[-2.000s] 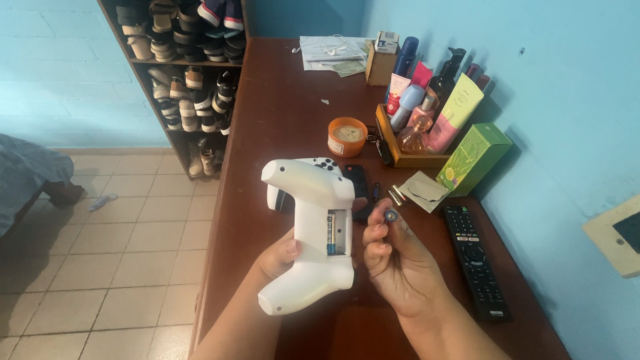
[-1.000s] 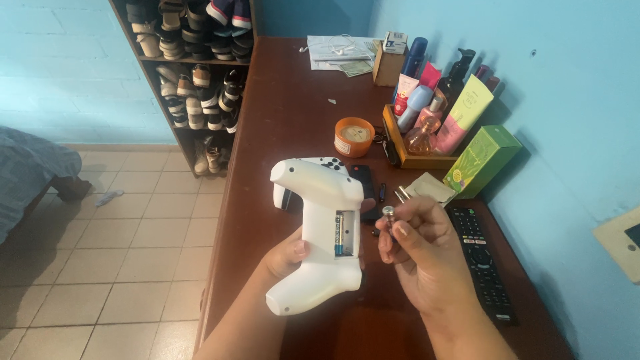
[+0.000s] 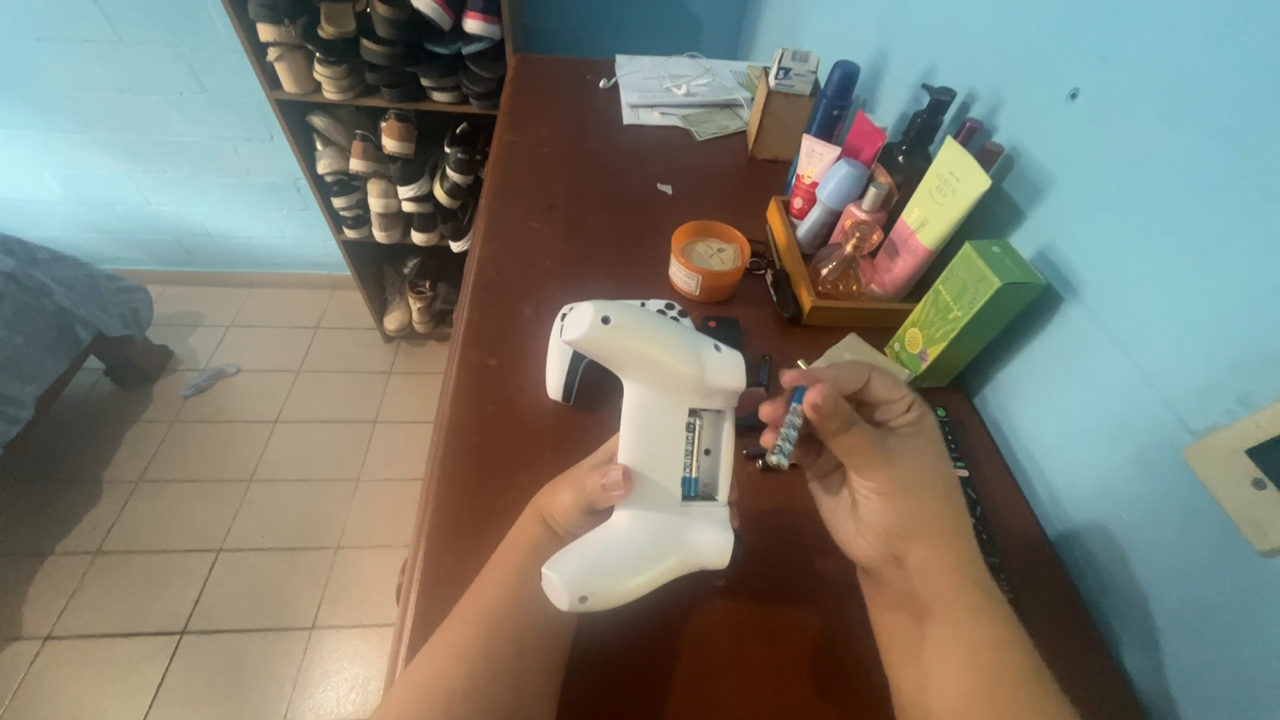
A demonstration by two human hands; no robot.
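Note:
My left hand (image 3: 585,490) holds a white game controller (image 3: 655,540) from its left side, back facing me. The battery compartment in the controller's back is uncovered, and one AA-type battery (image 3: 692,455) lies in the side of it nearer my left hand. Between the thumb and fingers of my right hand (image 3: 870,450) is a second battery (image 3: 788,430), blue and silver, tilted, just right of the controller and apart from it. A second white controller (image 3: 562,360) lies on the table, partly hidden behind the held one.
On the brown wooden table (image 3: 580,180) stand an orange candle jar (image 3: 708,262), a wooden tray (image 3: 860,312) of cosmetic bottles and a green box (image 3: 960,315). A black remote control (image 3: 985,530) lies partly behind my right hand. Papers (image 3: 680,90) with earphones lie at the back.
The battery in my right hand was seen nearly end-on; now its length shows, slanting downward. My left hand still holds the controller in much the same pose.

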